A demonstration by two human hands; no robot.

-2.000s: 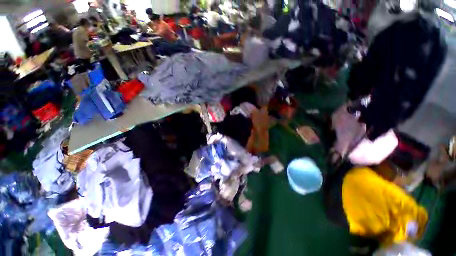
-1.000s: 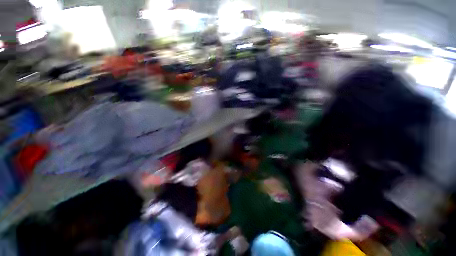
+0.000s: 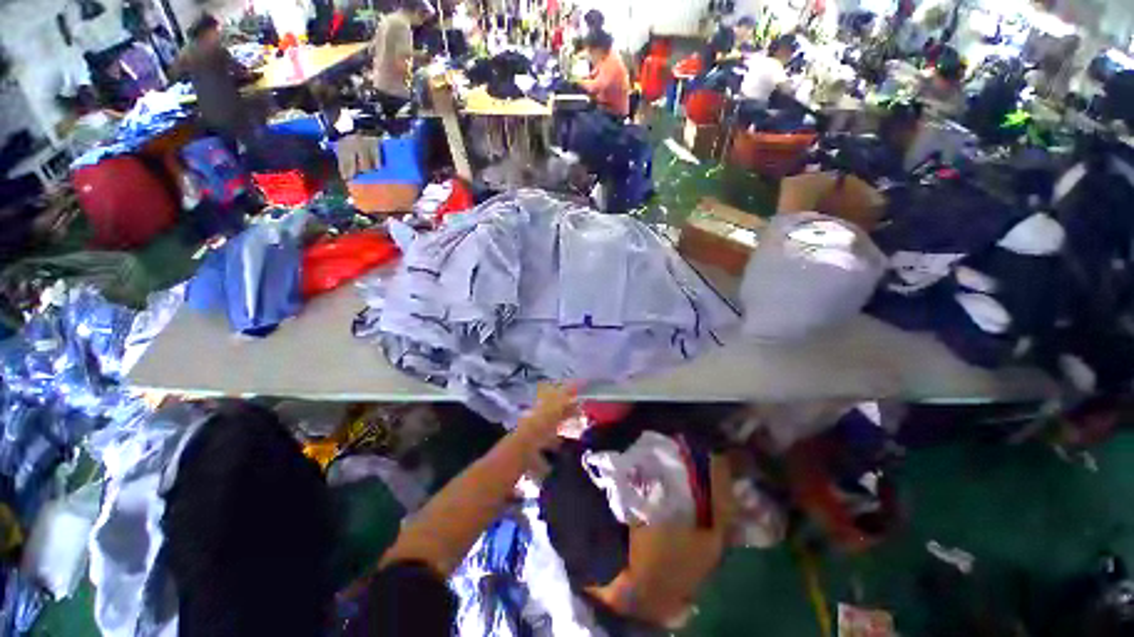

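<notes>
A large heap of pale grey-lavender garments with dark piping (image 3: 535,280) lies on the long grey-topped bench table (image 3: 330,361), some cloth hanging over its front edge. My left hand (image 3: 553,404) reaches up from the lower left, bare-armed below a dark short sleeve. It is small and blurred at the heap's lower front edge; whether its fingers hold cloth cannot be told. My right hand is not in view.
On the table are blue cloth (image 3: 255,274), red cloth (image 3: 348,261), a whitish bundle (image 3: 811,276) and dark garments at right. Clear-wrapped blue bundles (image 3: 62,361) lie at left. A brown piece (image 3: 665,560) and bags lie below. People sit and stand behind.
The view has swung to face the bench table and heap from nearer. My left arm has come into view, reaching to the heap. The yellow cloth and light-blue round item are out of view.
</notes>
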